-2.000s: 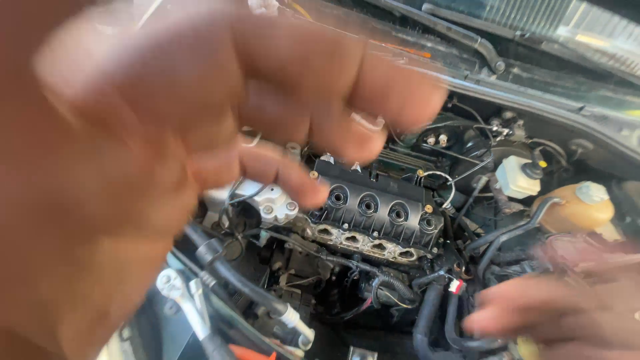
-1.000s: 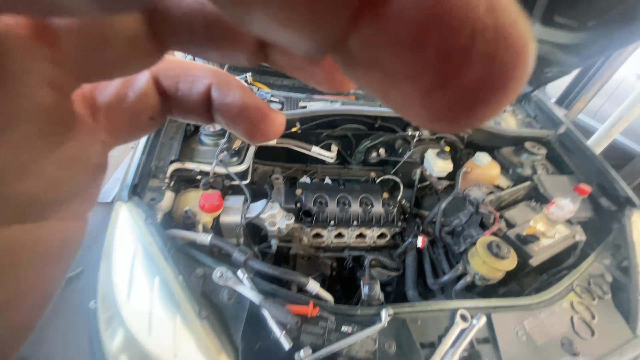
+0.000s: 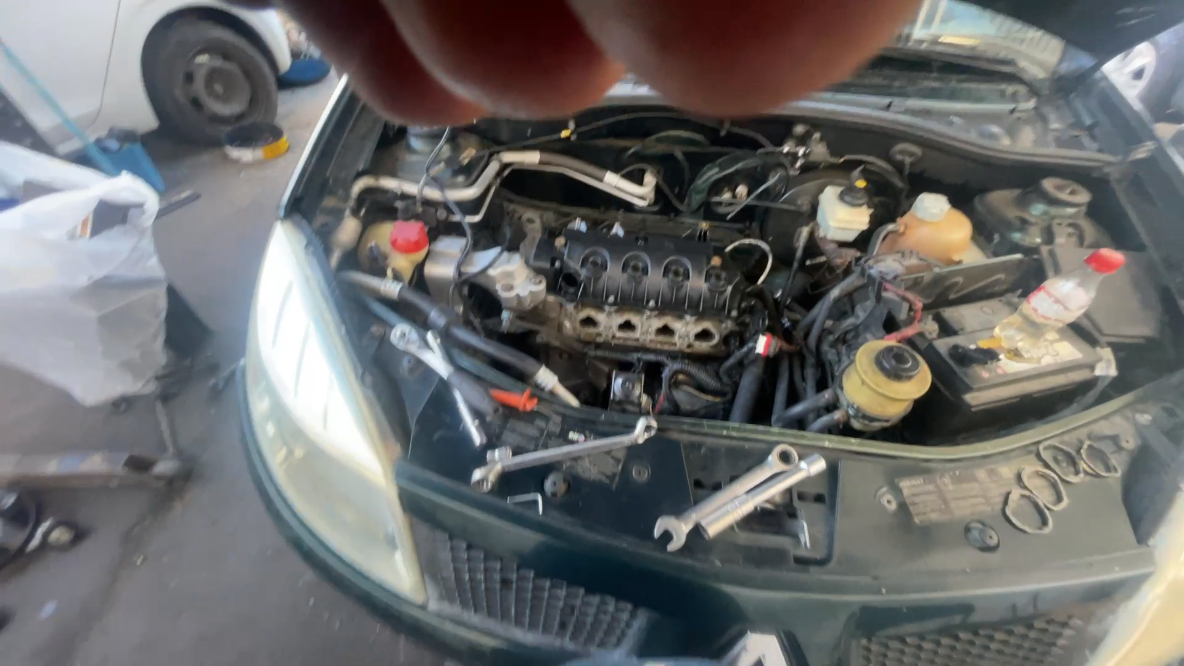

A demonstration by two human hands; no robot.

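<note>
Blurred fingers of what appears to be my left hand (image 3: 592, 55) cross the top edge, very close to the camera; the palm and whatever they touch are out of frame. My right hand is out of view. Beyond and below the fingers lies a car's engine bay, with a black plastic engine cover (image 3: 643, 268) above a row of intake ports (image 3: 647, 326). On the front panel rest a combination wrench (image 3: 731, 495), a tubular socket wrench (image 3: 763, 495), a longer wrench (image 3: 564, 450) and an L-shaped hex key (image 3: 525, 500). A ratchet (image 3: 430, 356) lies further left.
A plastic bottle with a red cap (image 3: 1059, 301) leans on the battery (image 3: 1017, 365). Several metal ring clamps (image 3: 1029, 511) lie on the right of the front panel. A white plastic bag (image 3: 83, 277) and a car wheel (image 3: 211, 81) are at left.
The large near hand has moved up to the top edge, uncovering the engine bay. The other hand, at lower right two seconds ago, is out of view. The view has widened and shifted.
</note>
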